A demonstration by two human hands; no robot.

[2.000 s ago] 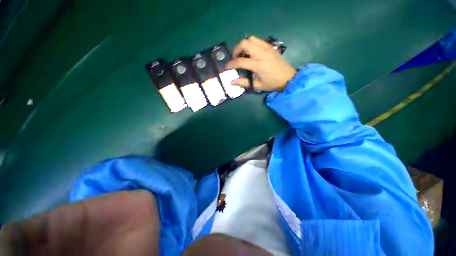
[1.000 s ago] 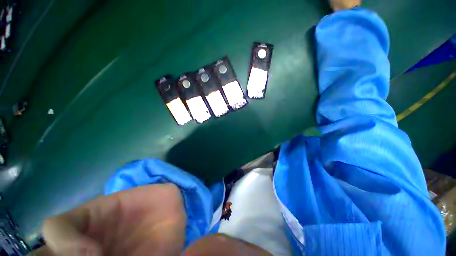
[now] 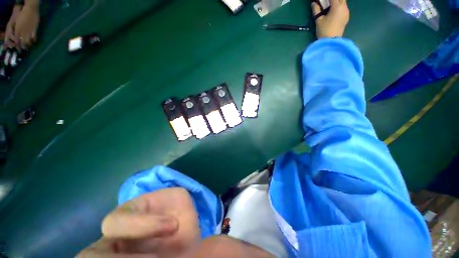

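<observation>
Several narrow black phone units with bright white halves lie side by side on the green mat (image 3: 272, 136), one of them here (image 3: 215, 113). One more unit (image 3: 251, 95) lies just right of the row, slightly apart. My right hand (image 3: 330, 19) is at the top edge, its fingers around a dark piece with a pale face (image 3: 322, 6), partly cut off by the edge. My left hand (image 3: 151, 221) is large and blurred at the bottom, close to the camera, fingers bent; whether it holds anything cannot be told.
A slim black tool (image 3: 286, 27) lies left of my right hand. Another unit (image 3: 233, 5) and a clear bag (image 3: 270, 6) are at the top. A unit (image 3: 83, 43) and another person's hand (image 3: 24, 25) are upper left. A plastic bag (image 3: 417, 11) lies upper right.
My right hand has left the row and reached the far top, now around a dark piece. The rightmost unit stands apart from the row. The view has shifted, showing more of the far bench.
</observation>
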